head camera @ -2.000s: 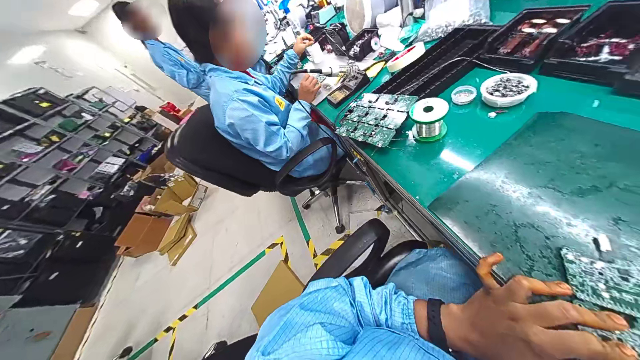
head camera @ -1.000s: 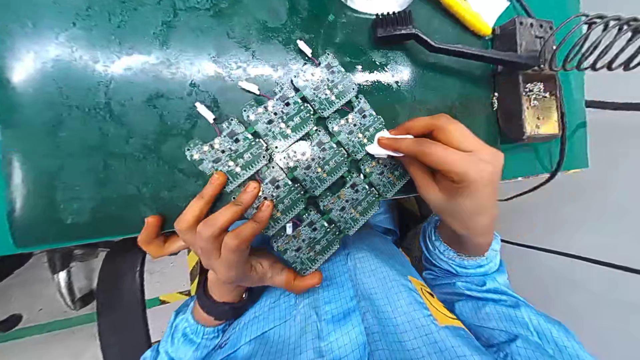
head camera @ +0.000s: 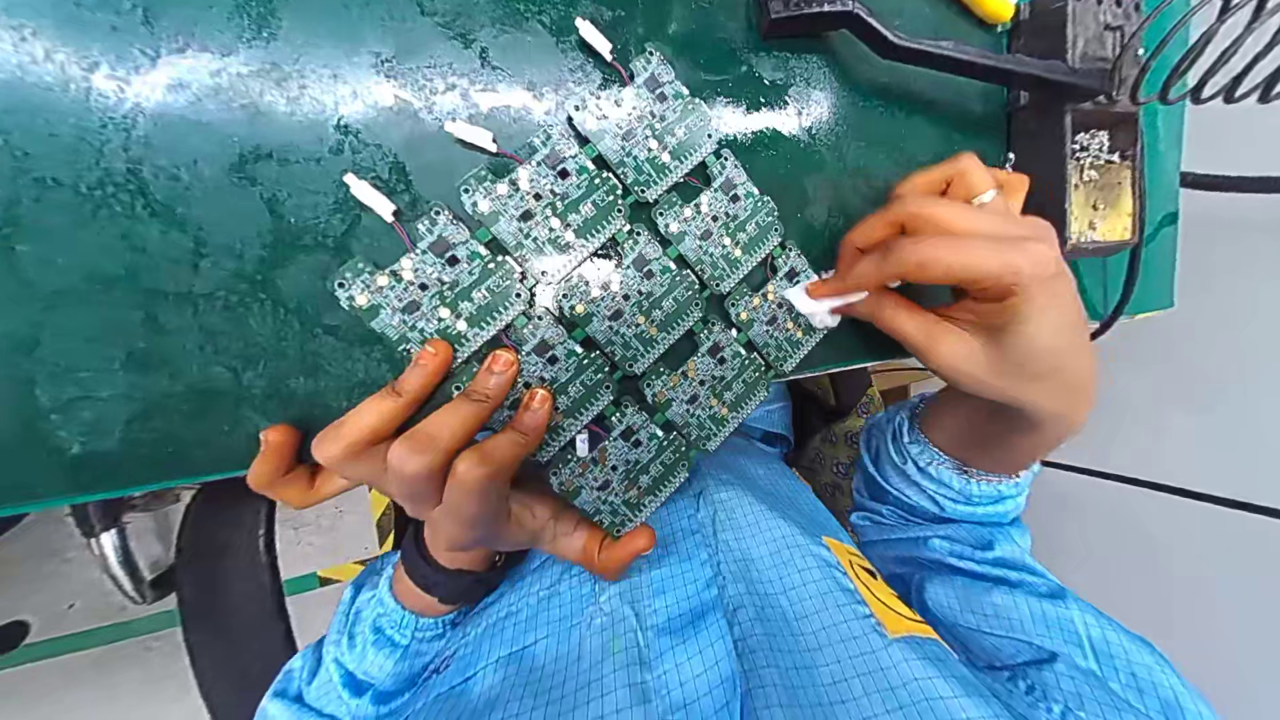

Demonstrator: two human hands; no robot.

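Observation:
A panel of several joined green circuit boards (head camera: 630, 300) lies tilted on the green bench mat, its near corner reaching past the mat's edge. White connectors (head camera: 370, 197) on short leads stick out along its upper left side. My left hand (head camera: 460, 450) grips the panel's lower left side, fingertips on top and thumb at the near corner. Between thumb and fingers, my right hand (head camera: 960, 290) pinches a white wipe (head camera: 820, 300) against the rightmost board. Whether the wipe is cloth or paper I cannot tell.
At the upper right stands a black soldering iron stand (head camera: 1075, 60) with a coiled holder and a tray (head camera: 1100, 190) of solder bits. A black-handled brush (head camera: 930, 50) lies against it, near a yellow object (head camera: 990, 8). A black chair part (head camera: 235, 590) is below the bench edge (head camera: 130, 492).
The view has swung from the room down to the bench since the earliest frame. Over the last second my right hand has moved slightly down the panel's right side with the wipe.

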